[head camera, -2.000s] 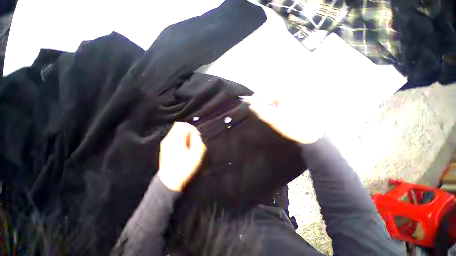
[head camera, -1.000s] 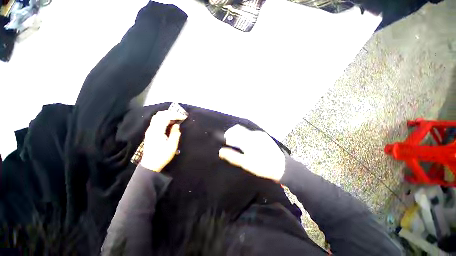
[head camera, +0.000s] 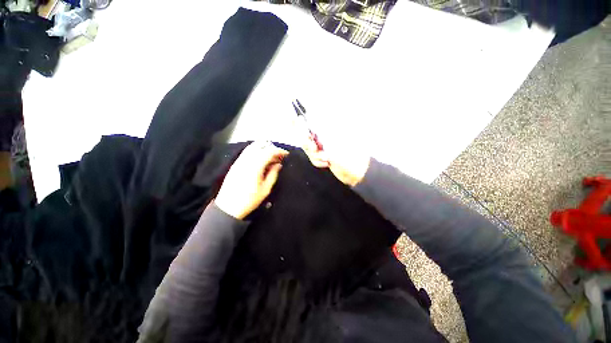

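Observation:
The black jacket (head camera: pixel 321 221) lies across the near part of the white-topped table and hangs towards me, with small pale specks on it. One sleeve (head camera: pixel 208 84) points away from me on the white top. My left hand (head camera: pixel 251 181) holds the jacket's far edge between thumb and fingers. My right hand (head camera: pixel 335 163) is just right of it, shut on the thread snips (head camera: pixel 309 128). Their dark blades point up and away over the white top, and a red part shows at the fingers. No thread end can be made out.
The white tabletop (head camera: pixel 429 87) reaches to the back right. Plaid garments (head camera: pixel 362 20) lie at its far edge. Dark cloth and pale plastic (head camera: pixel 70 23) are at the far left. A red stool (head camera: pixel 586 224) stands on the speckled floor (head camera: pixel 529 167) at right.
The snips now show at my right hand, which has moved up from the jacket's body to its far edge. My left hand has stayed at the edge. The view has shifted since the earliest frame.

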